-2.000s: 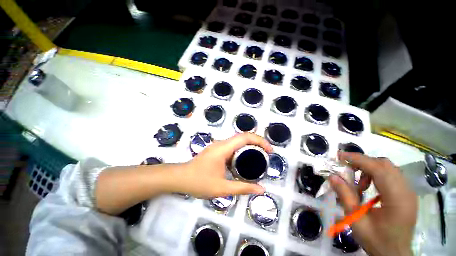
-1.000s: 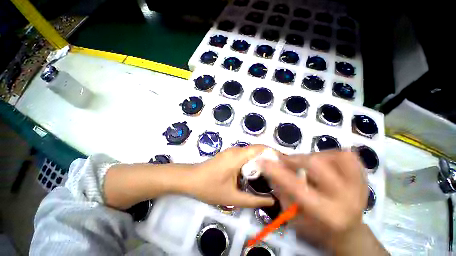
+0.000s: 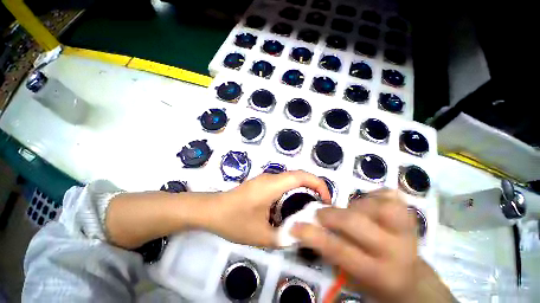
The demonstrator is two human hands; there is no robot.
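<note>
My left hand (image 3: 240,207) holds a watch head (image 3: 295,204) with a dark face and silver rim, above the near foam tray (image 3: 192,260). My right hand (image 3: 370,237) pinches a small white wiping cloth (image 3: 294,226) against the lower part of the face, hiding part of it. An orange-red pen-like tool (image 3: 336,289) sticks out below my right hand, partly blurred. Watch heads lie in the tray pockets around my hands. Some have black glass faces; one left of the held watch has a shiny whitish face (image 3: 235,165).
A farther tray (image 3: 222,62) holds black discs with bluish centres. A clear bottle with metal top (image 3: 62,100) lies in view at left, another (image 3: 479,207) at right. A yellow strip (image 3: 139,65) edges the bench. A black stick-like item (image 3: 518,254) is at far right.
My right hand has come left from the tray's right side, bringing the cloth onto the watch face. Since the last earlier frame, the cloth has moved down across the face. My left hand keeps its hold.
</note>
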